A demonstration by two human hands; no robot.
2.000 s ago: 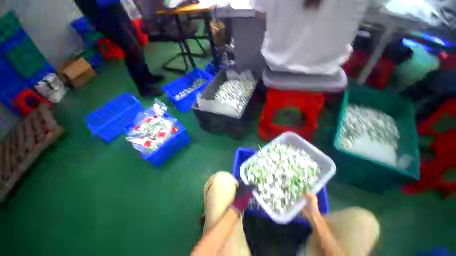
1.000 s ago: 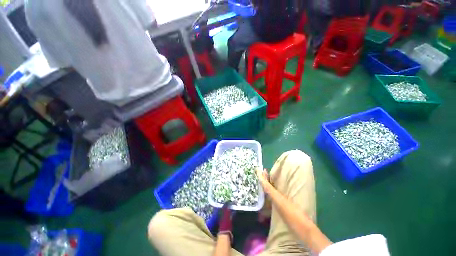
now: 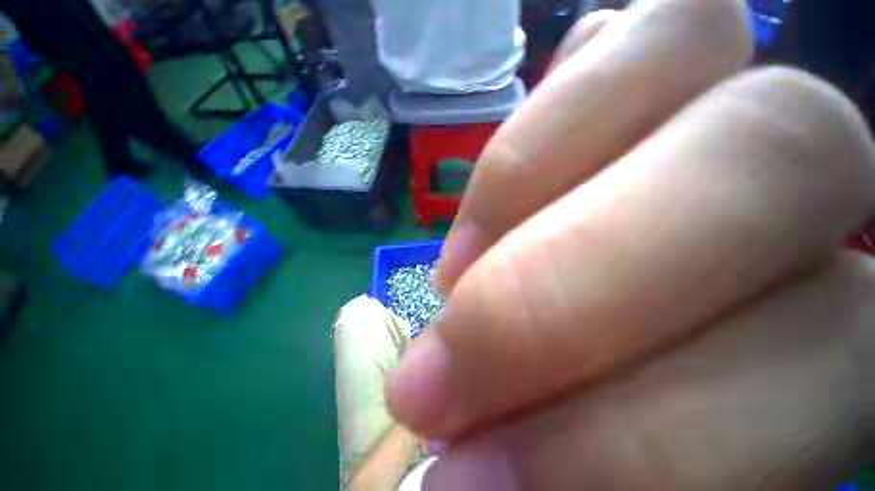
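Observation:
My right hand [image 3: 633,259], bare and very close to the camera, fills the right half of the view. Its fingers are curled, with the tips pointing left. Whether it holds anything cannot be seen. Behind the fingertips, a blue crate [image 3: 381,264] of small white-green parts [image 3: 414,291] stands beyond my knee. A bit of forearm and a white edge show at the bottom, but my left hand is not visible. The clear tub is not visible.
A dark crate [image 3: 336,206] of parts stands near a seated person in white [image 3: 446,43] on a red stool [image 3: 437,206]. Bagged parts [image 3: 197,247] lie in a blue crate at left, beside another blue crate [image 3: 107,230]. A person's dark legs [image 3: 91,86] are at upper left.
My right hand has come off the clear tub and up close to the camera. The tub and my gloved left hand are out of sight. The view has swung back left.

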